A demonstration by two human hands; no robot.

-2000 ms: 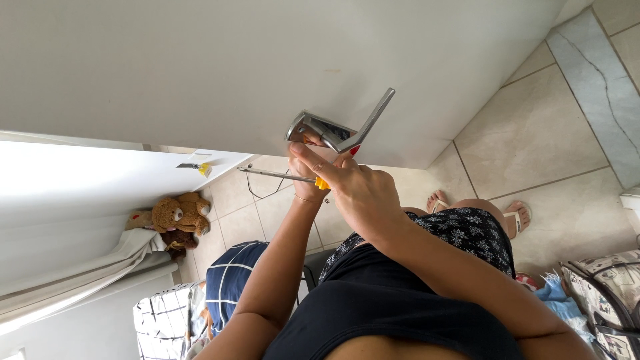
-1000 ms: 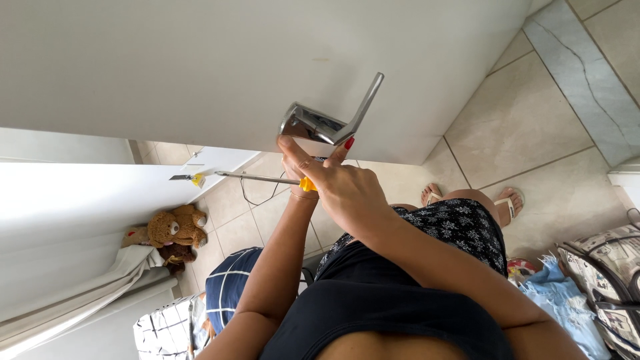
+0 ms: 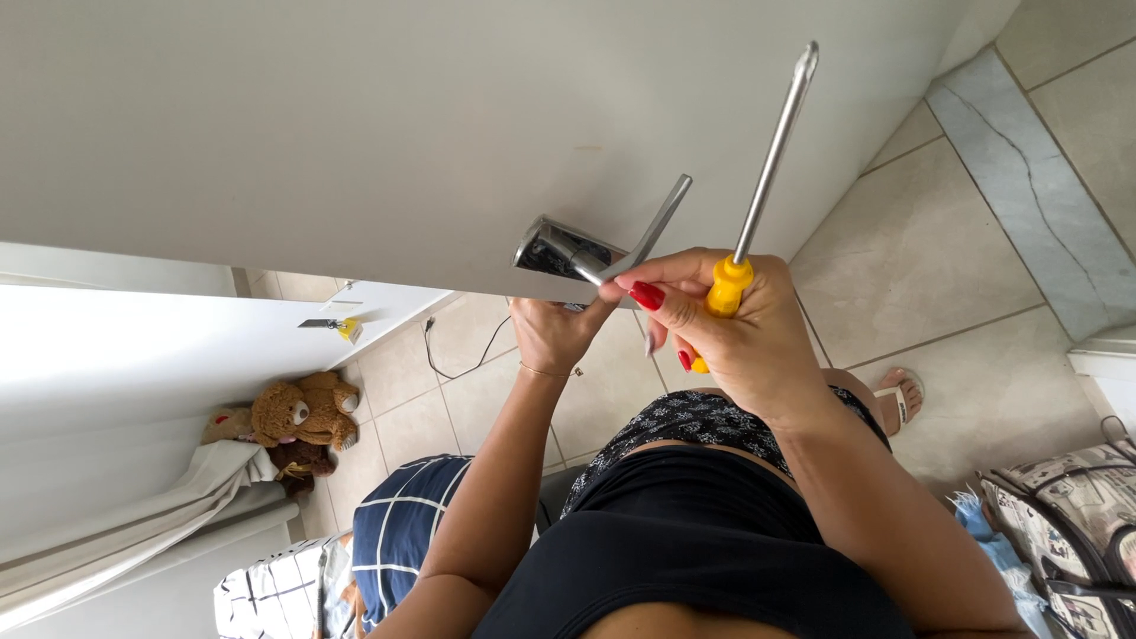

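A white door carries a chrome lever door handle on a shiny backplate near its edge. My right hand holds a screwdriver by its yellow handle, with the metal shaft pointing up and away from the door handle. The thumb and index fingertips of that hand meet at the bend of the lever; whether they pinch something small is unclear. My left hand is at the door's edge just below the backplate, its fingers partly hidden behind the edge, so its hold cannot be made out.
A second white panel with a key and yellow tag stands at left. Teddy bears, a black cable and a checked navy cushion lie below. A patterned bag is at lower right on the tiled floor.
The screwdriver, earlier pointing left below the door handle, now points upward in my right hand. My left hand has shifted to the door's edge under the backplate.
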